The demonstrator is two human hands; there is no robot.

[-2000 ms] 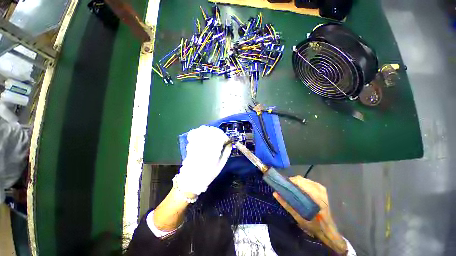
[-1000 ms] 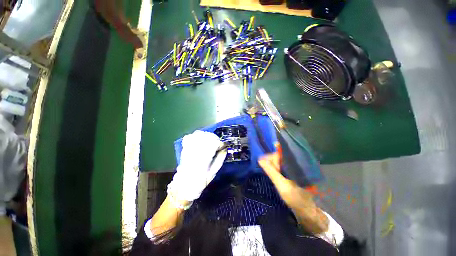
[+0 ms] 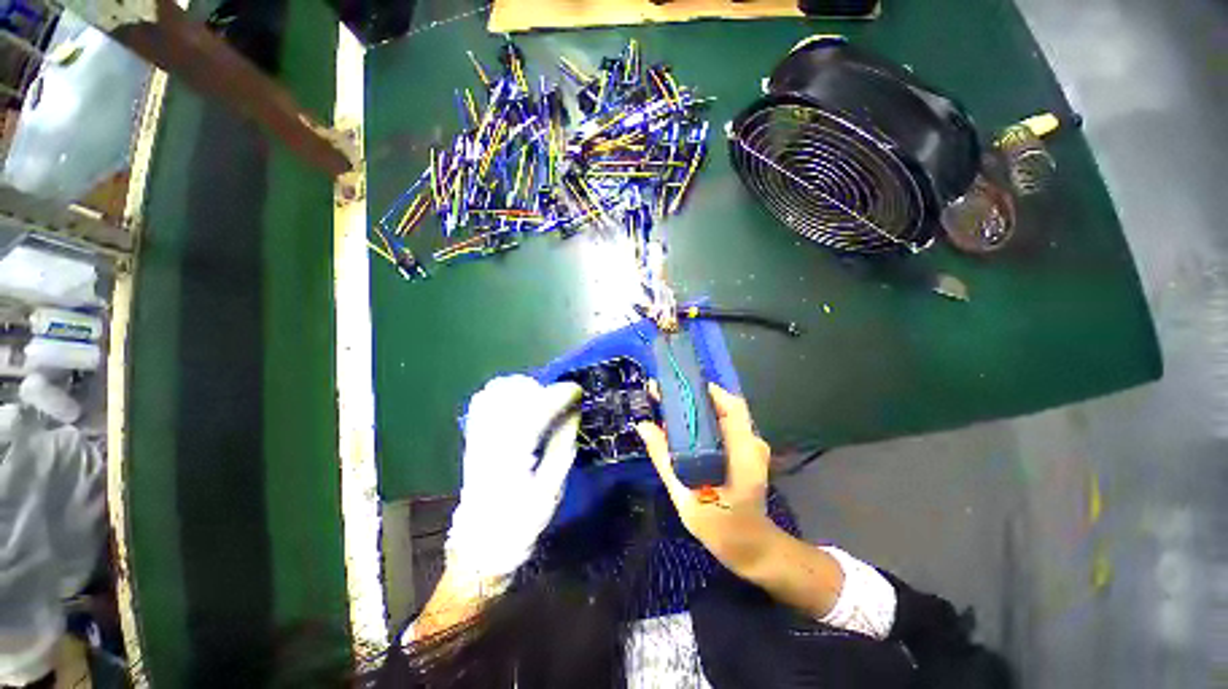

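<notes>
A black housing (image 3: 614, 409) lies open side up on the blue cloth (image 3: 717, 353) at the bench's near edge, with metallic parts inside. My gloved left hand (image 3: 509, 464) is at its left side; a thin dark thing shows at the fingertips, and I cannot tell what it is. My bare right hand (image 3: 729, 495) is closed around the blue-grey handle of the soldering iron (image 3: 684, 404) at the housing's right edge. The iron's barrel points away from me. Pliers (image 3: 743, 319) lie partly hidden behind the iron.
A loose pile of wired components (image 3: 566, 155) lies on the green bench. A black fan (image 3: 842, 168) stands at the right, with a round metal container (image 3: 979, 218) beside it. A green conveyor (image 3: 229, 404) runs along the left. A brown bar (image 3: 249, 88) crosses above it.
The soldering iron has gone from the housing's inside to its right, and now points away from me. My right hand has moved left, close to the housing. The view has shifted slightly.
</notes>
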